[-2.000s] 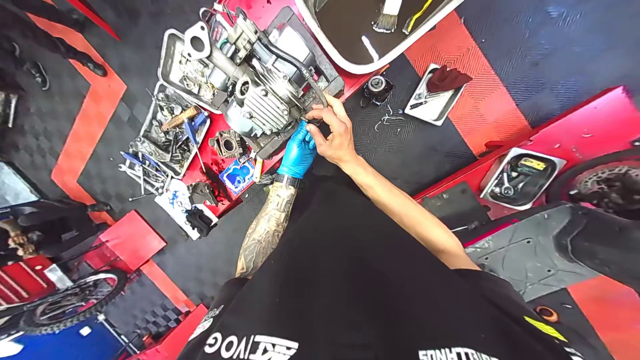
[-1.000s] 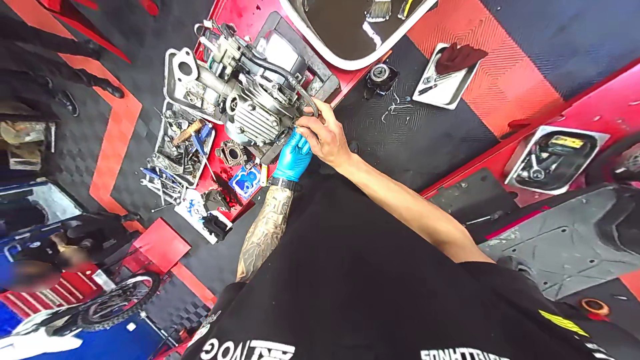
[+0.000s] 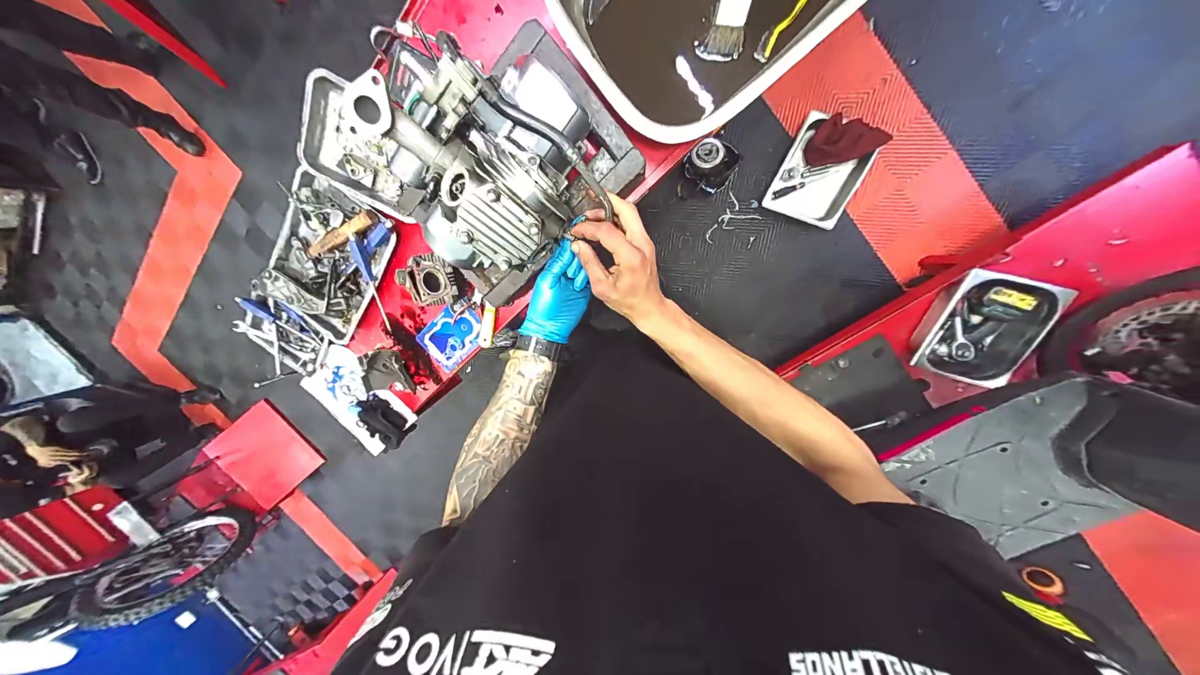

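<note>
A small engine with a finned cylinder cover [image 3: 494, 220] rests on the red bench. At its lower right edge, my left hand [image 3: 560, 298], in a blue glove, has its fingertips against something too small to make out. My right hand [image 3: 619, 258] is bare; its thumb and finger pinch close to the gloved fingertips, and a dark hose [image 3: 589, 173] runs down to its fingers. Whether either hand grips the hose or a small part is hidden by the fingers. A finned engine cylinder [image 3: 431, 280] and a blue gasket [image 3: 450, 336] lie left of the gloved hand.
Tool tray [image 3: 349, 328] and loose wrenches [image 3: 267, 349] lie left. A white basin [image 3: 667, 134] of dark liquid holds brushes. A black part [image 3: 710, 165] and a tray with a dark red cloth [image 3: 847, 141] are at right. A person's legs [image 3: 122, 103] show at upper left.
Both hands stay together at the same edge of the engine. The view has shifted a little.
</note>
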